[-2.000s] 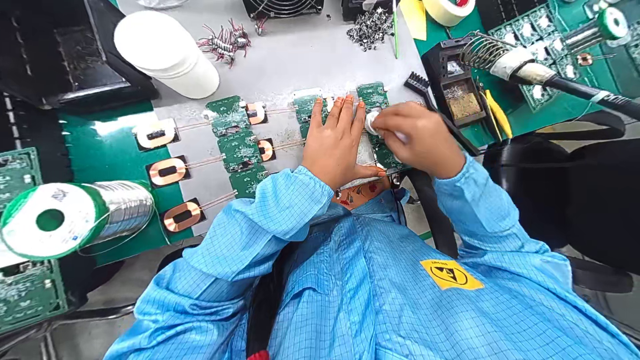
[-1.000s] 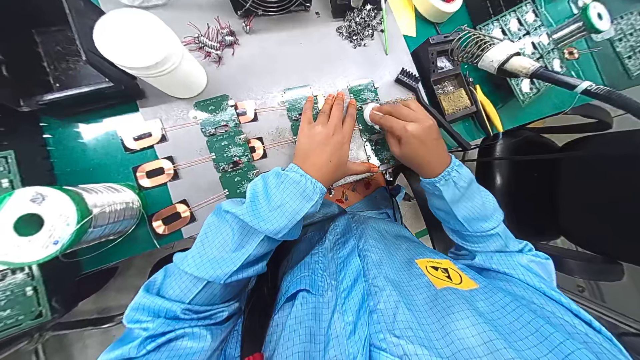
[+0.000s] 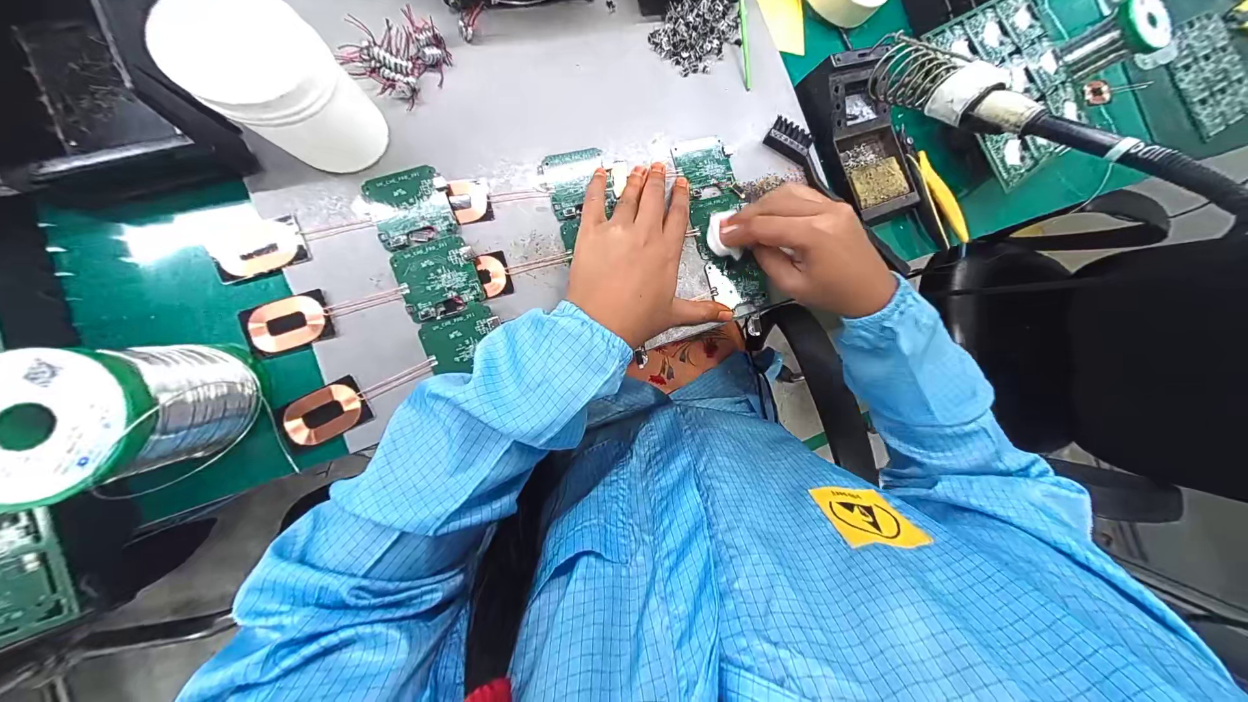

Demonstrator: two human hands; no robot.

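My left hand [image 3: 632, 255] lies flat, fingers spread, over green circuit boards and part of the work surface. My right hand [image 3: 817, 249] pinches a white wad [image 3: 723, 235], perhaps cloth or cotton, against the right-hand column of circuit boards [image 3: 704, 175]. Another column of green circuit boards [image 3: 436, 275] is left of my left hand. Thin wires join these boards to flat copper coils [image 3: 286, 323] on black backings. More coils [image 3: 493, 275] sit between the columns, wired toward the boards that my left hand partly hides.
A white cylindrical container [image 3: 322, 117] and bundled wired parts [image 3: 398, 58] stand behind. A solder wire spool [image 3: 195, 405] is at left. To the right are a black brush [image 3: 788, 139], a soldering iron [image 3: 1009, 109] in its coil holder, and yellow-handled pliers [image 3: 942, 200]. Small metal parts [image 3: 694, 37] lie piled at the back.
The white wad in my right hand has moved down along the right column of boards. My left hand has stayed about where it was on the boards.
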